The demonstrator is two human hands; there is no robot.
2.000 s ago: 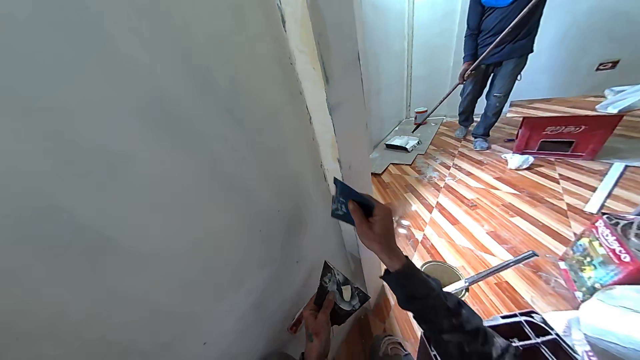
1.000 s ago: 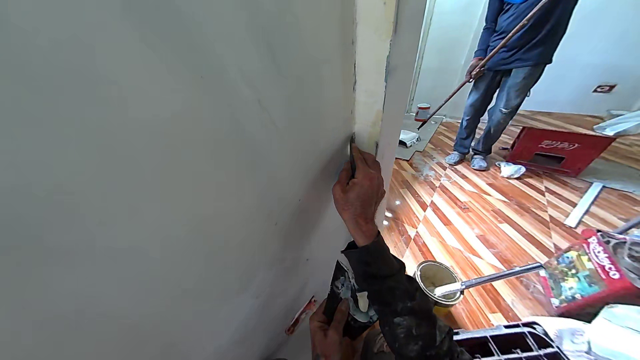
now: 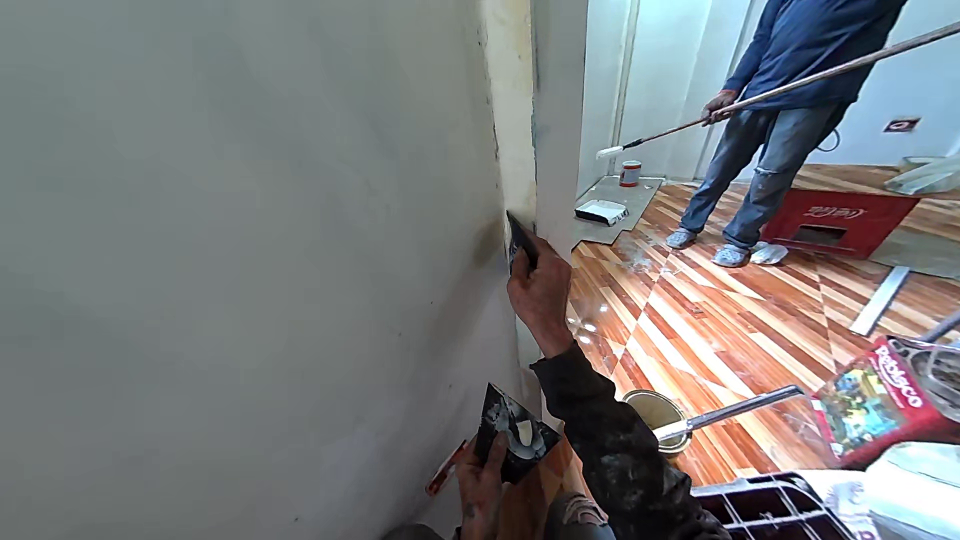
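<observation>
My right hand (image 3: 541,289) grips a dark flat filling blade (image 3: 520,244), its edge against the pale strip (image 3: 513,112) at the corner of the grey wall (image 3: 262,247). Lower down, my left hand (image 3: 481,480) holds a dark square plate (image 3: 517,435) smeared with white filler, a little out from the wall. A red-handled tool (image 3: 445,469) shows beside my left fingers; whether that hand holds it too, I cannot tell. To the right of my right forearm, an open can (image 3: 654,412) has a long-handled tool (image 3: 727,411) lying across its rim.
A co-worker (image 3: 780,127) stands on the wood-patterned floor, holding a long roller pole (image 3: 825,73). Near that person are a paint tray (image 3: 601,211), a small can (image 3: 630,174) and a red crate (image 3: 840,221). A plastic crate (image 3: 772,502) and a printed bag (image 3: 877,397) are at lower right.
The co-worker's roller has risen off the floor sheet. My right hand, lower and close to the plate one second ago, is now further up the strip, apart from the plate. The view has shifted.
</observation>
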